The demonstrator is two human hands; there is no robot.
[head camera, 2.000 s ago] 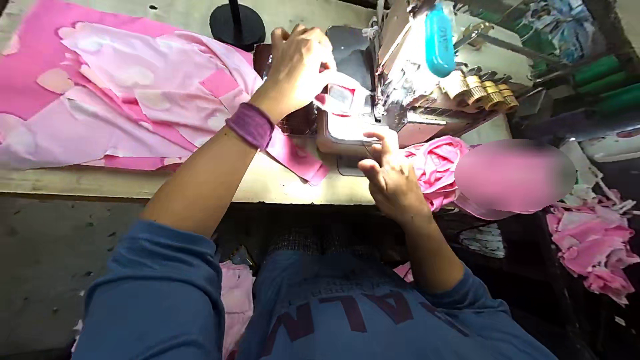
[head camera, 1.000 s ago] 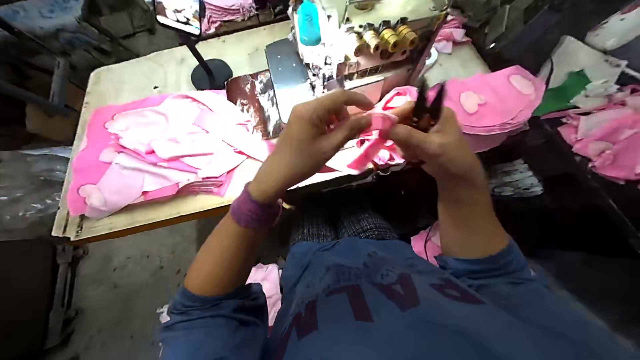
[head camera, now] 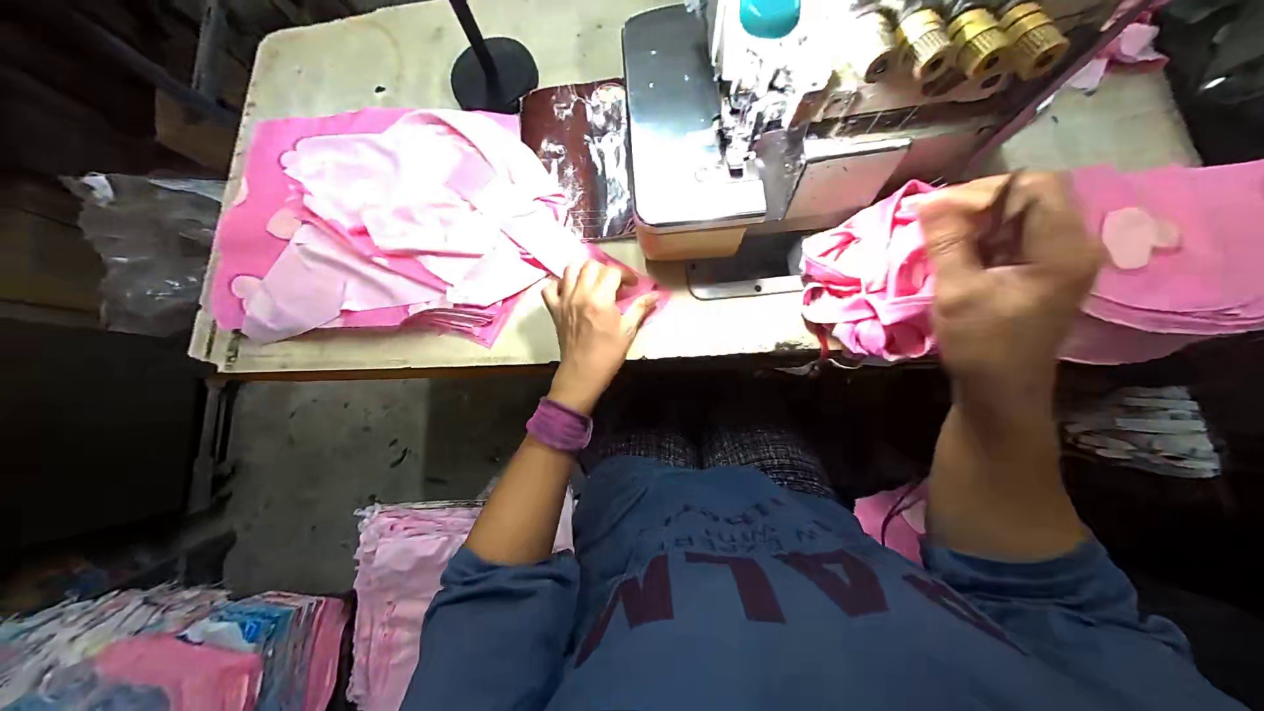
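My left hand (head camera: 591, 311) lies with spread fingers on the edge of a pink fabric piece (head camera: 642, 281), just left of the sewing machine's front. Beside it is a pile of light pink fabric pieces (head camera: 395, 207) on darker pink ones. My right hand (head camera: 1007, 262), blurred, is raised over the table's right part with its fingers curled around a dark tool (head camera: 1002, 222), whose kind is hard to tell here. Under and beside that hand sits a bunched pink fabric bundle (head camera: 869, 276). The overlock sewing machine (head camera: 741, 128) stands between the hands.
A stack of pink patterned fabric (head camera: 1185, 247) lies at the right. A round black stand base (head camera: 494, 74) is behind the left pile. Thread tension knobs (head camera: 978, 44) top the machine. Below the table are fabric stacks (head camera: 415, 592) and bundled cloth (head camera: 178, 662) at the left.
One second ago both hands held a small pink piece together, with dark snips in the right hand. They are now apart, the left hand down on fabric at the left. The view has shifted.
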